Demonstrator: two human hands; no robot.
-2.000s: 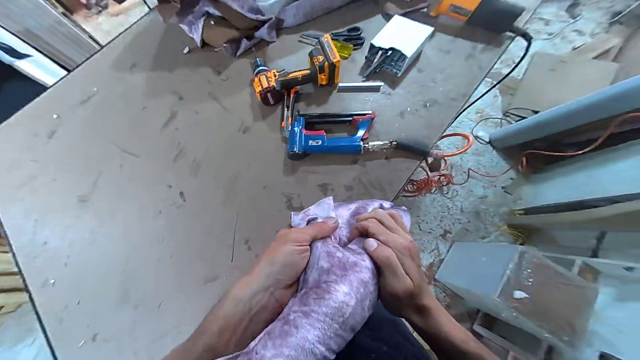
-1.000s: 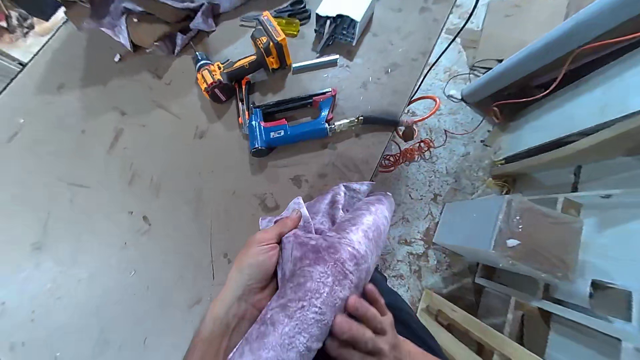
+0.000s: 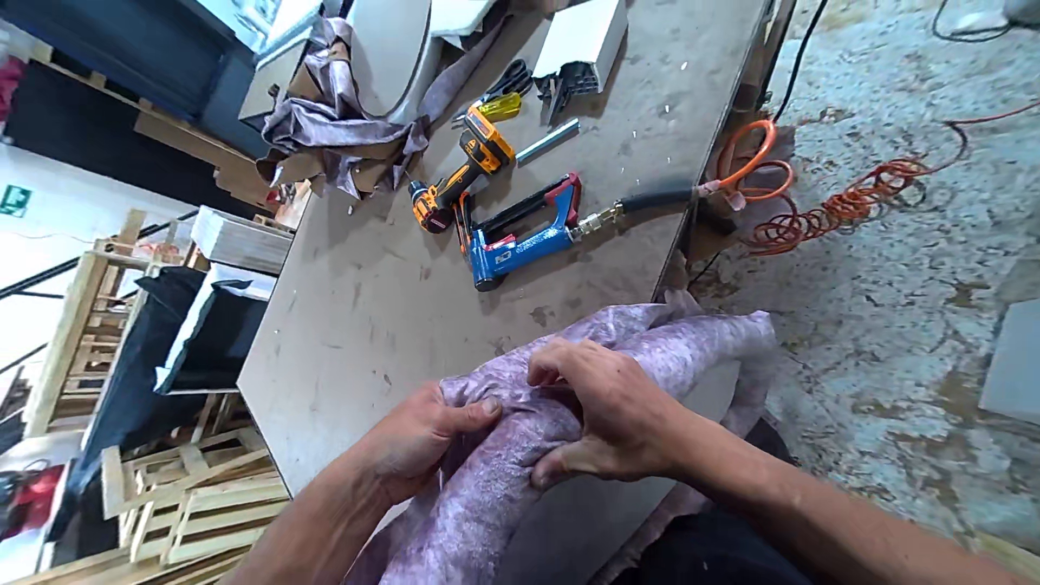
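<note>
Mottled purple velvety fabric lies bunched in a thick padded roll over the near edge of the table. My left hand grips its left edge, thumb on top. My right hand pinches the fabric between bent fingers and thumb, just right of the left. Beyond the hands, a blue pneumatic stapler lies on the table, coupled to a black hose. Next to it are an orange and black cordless drill, a metal strip and a yellow-handled tool.
A white box with dark strips and black-handled scissors lie at the table's far side. Purple fabric scraps heap at the far left. An orange coiled air hose trails onto the floor at right. Wooden frames stand lower left.
My right hand has come up from low on the roll and now pinches the fabric near my left hand. The fabric is spread wider to the right. The view has turned.
</note>
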